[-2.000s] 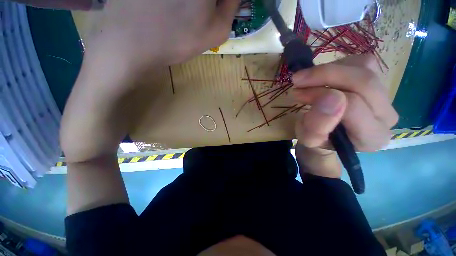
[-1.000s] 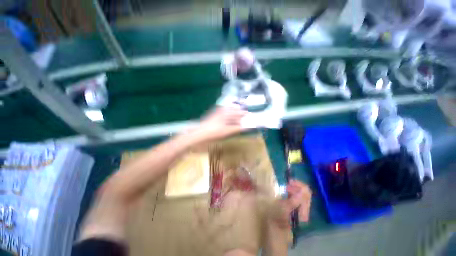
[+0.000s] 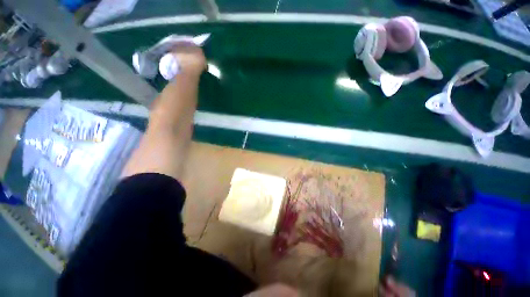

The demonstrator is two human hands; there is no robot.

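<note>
My left hand [image 3: 189, 58] is stretched far out to the upper left, on white headphones [image 3: 152, 57] on the green line; its fingers are partly hidden. My right hand [image 3: 398, 288] is blurred and cut off by the bottom edge, right of the brown board; a thin dark shape lies by it, too unclear to name. The cream-white support block [image 3: 254, 200] lies bare on the brown board [image 3: 212, 159]. Dark-red wires [image 3: 317, 232] lie in a loose bundle right of the block.
Stacked white trays [image 3: 87, 156] with small parts stand at left. White-pink headphones [image 3: 401, 55] and another white pair [image 3: 465, 110] sit on the line. At right are a black holder with a yellow label [image 3: 429, 230] and a blue bin [image 3: 488, 232] with a red-lit display. A slanted post crosses upper left.
The view has swung to the left. The ear cup that was over the block is gone from there. My left hand has moved from headphones behind the board to a pair further left. My right hand is lower.
</note>
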